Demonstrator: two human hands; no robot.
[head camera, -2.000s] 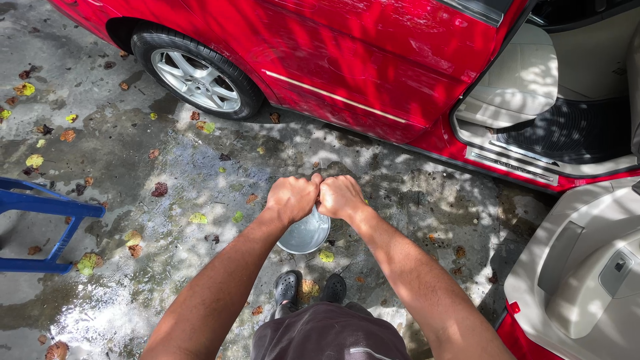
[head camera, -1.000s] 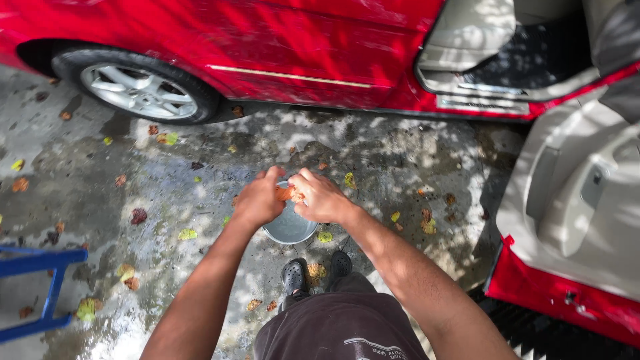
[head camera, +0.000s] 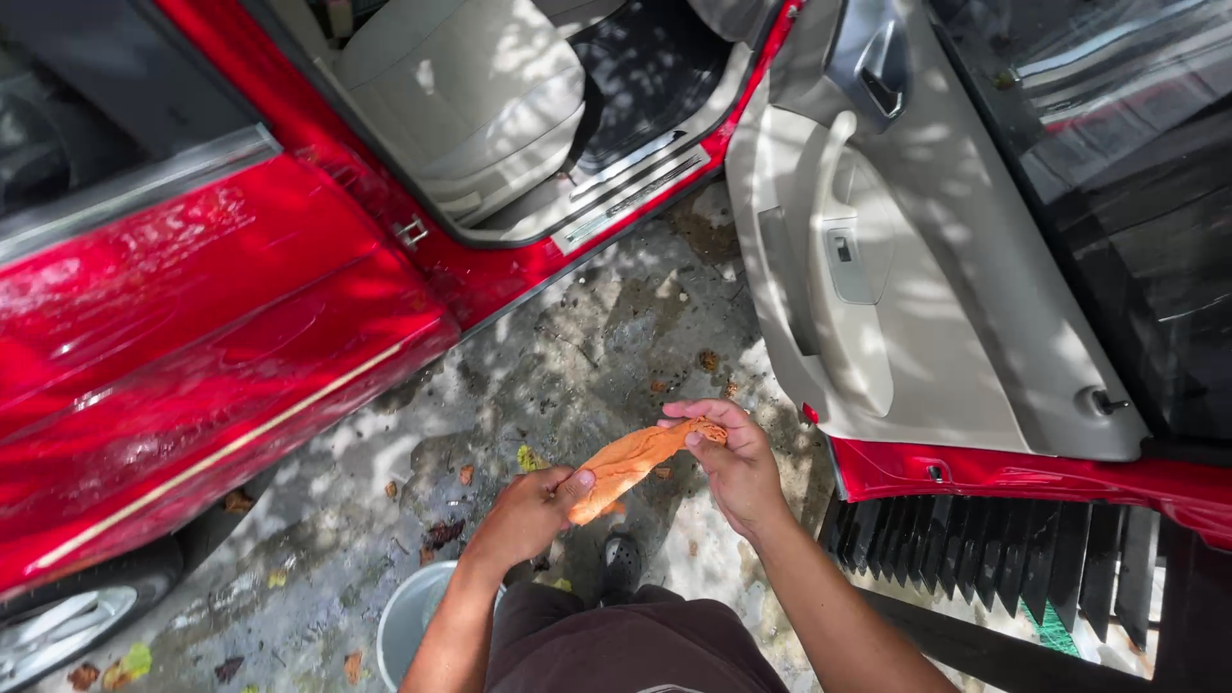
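Note:
An orange cloth (head camera: 635, 466), twisted into a loose roll, stretches between my two hands above the ground. My left hand (head camera: 529, 515) pinches its lower left end, thumb on top. At the upper right end, my right hand (head camera: 736, 462) grips the bunched cloth between thumb and fingers. Below and left of my hands stands a bucket (head camera: 397, 616) on the wet concrete, partly hidden by my left forearm. The red car's open door (head camera: 924, 318), with a light grey inner panel, is to the right of my right hand.
A red car (head camera: 192, 337) fills the left side, its wheel (head camera: 77, 626) at the lower left. Through the open doorway show a light seat (head camera: 462, 96) and a door sill (head camera: 630, 197). Black slats (head camera: 991, 549) lie under the open door. Fallen leaves (head camera: 529, 458) dot the concrete.
My hands were close together over the bucket; now they are apart, right of it, with the orange cloth spread longer between them. The view has turned toward the open door.

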